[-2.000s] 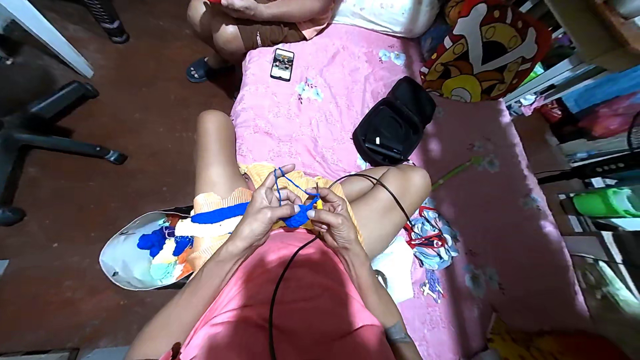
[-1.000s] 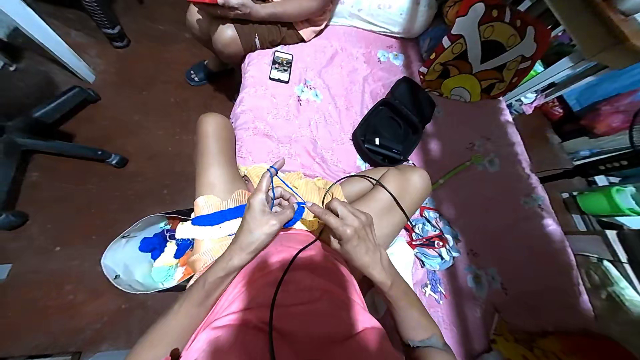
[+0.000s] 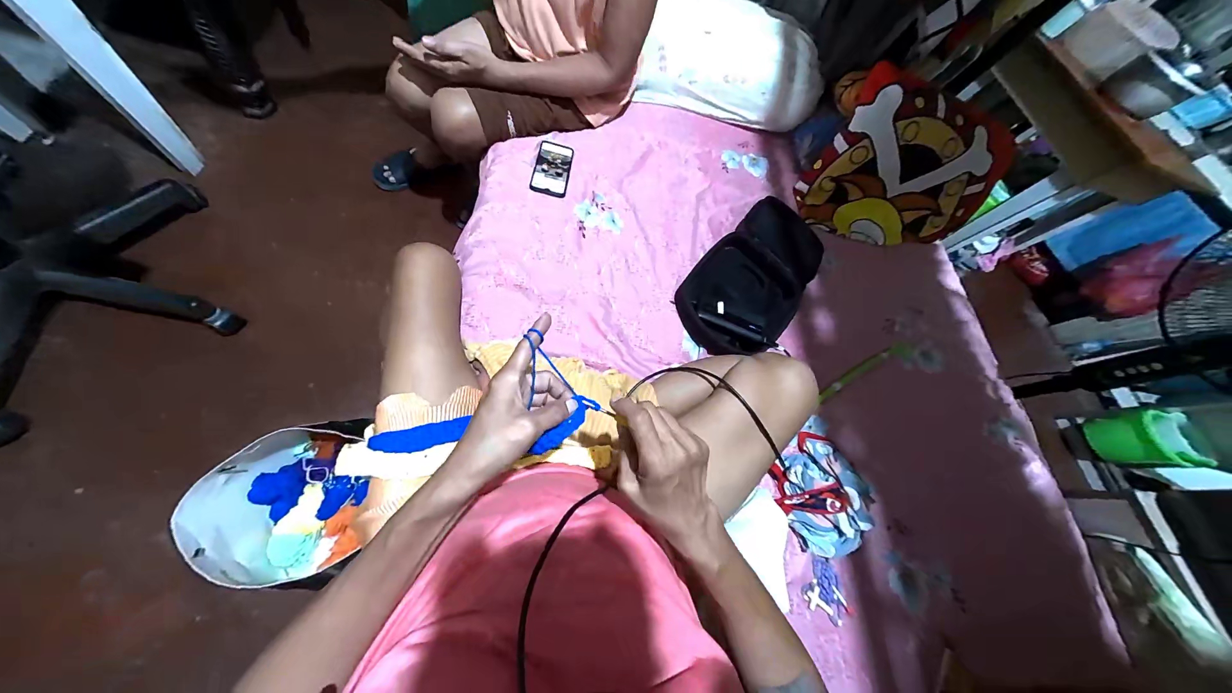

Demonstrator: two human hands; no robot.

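My left hand (image 3: 520, 414) pinches the edge of a blue and white crocheted strip (image 3: 421, 436), with blue yarn (image 3: 545, 358) looped around its raised index finger. My right hand (image 3: 662, 452) holds a thin crochet hook (image 3: 608, 412), its tip at a blue loop beside the left fingertips. The strip lies over my lap to the left. Beyond its end stands a bag (image 3: 223, 527) with balls of blue, cream, mint and orange yarn (image 3: 279, 489). The hook's handle is mostly hidden in my right hand.
A phone (image 3: 551, 169) and an open black case (image 3: 751, 279) lie on the pink floral sheet (image 3: 626, 260). Another person (image 3: 558, 67) sits at the far edge. A black cable (image 3: 539, 568) crosses my lap. A chair base (image 3: 125, 289) stands left; shelves are at right.
My left index finger stands raised with the yarn around it, where two seconds ago both hands were close together at the work. The other person's red object no longer shows in their hands.
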